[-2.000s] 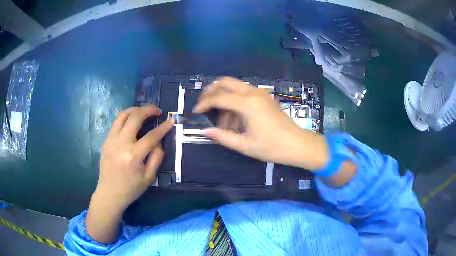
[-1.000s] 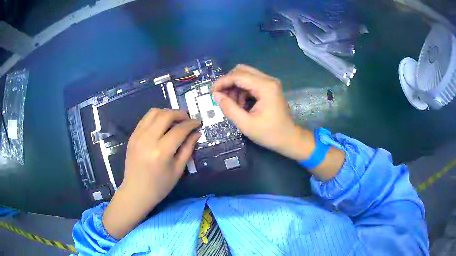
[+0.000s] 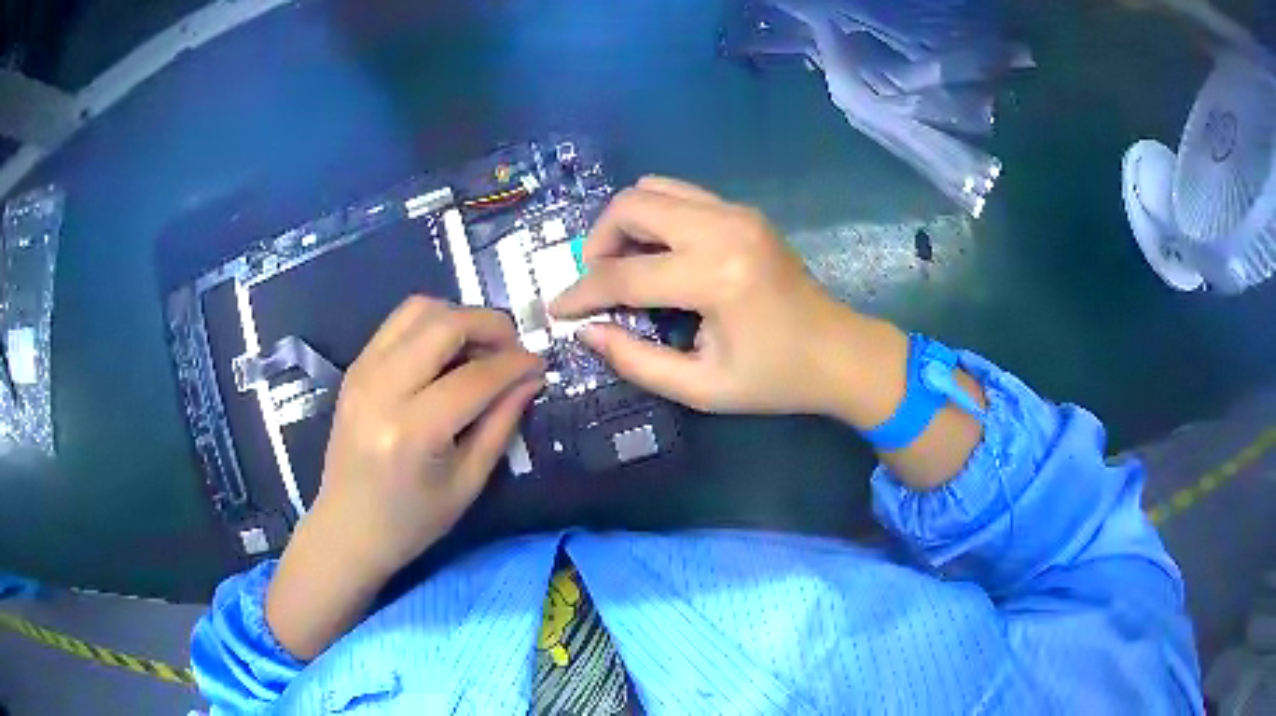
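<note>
The open tablet (image 3: 357,298) lies tilted on the dark green mat, its black battery panels and white strips showing. A grey flex cable (image 3: 291,360) rises from its left part and runs under my left hand. My left hand (image 3: 427,420) is over the battery, its fingertips at the left edge of the mainboard (image 3: 578,361). My right hand (image 3: 714,301) is over the mainboard with thumb and fingers bent close together beside the left fingertips. Whether either hand pinches something small is hidden. A small turquoise patch (image 3: 578,256) shows beside the right fingers.
A fanned pile of grey flex cables (image 3: 910,105) lies at the upper right. A white fan (image 3: 1217,175) stands at the far right. A clear bag with a white label (image 3: 25,329) lies at the far left. A blue wrist strap (image 3: 912,406) is on my right wrist.
The tablet has turned and shifted left from its straight position. My hands have moved from the battery's left part to the mainboard. In the last second, my right fingers came down towards the left fingertips.
</note>
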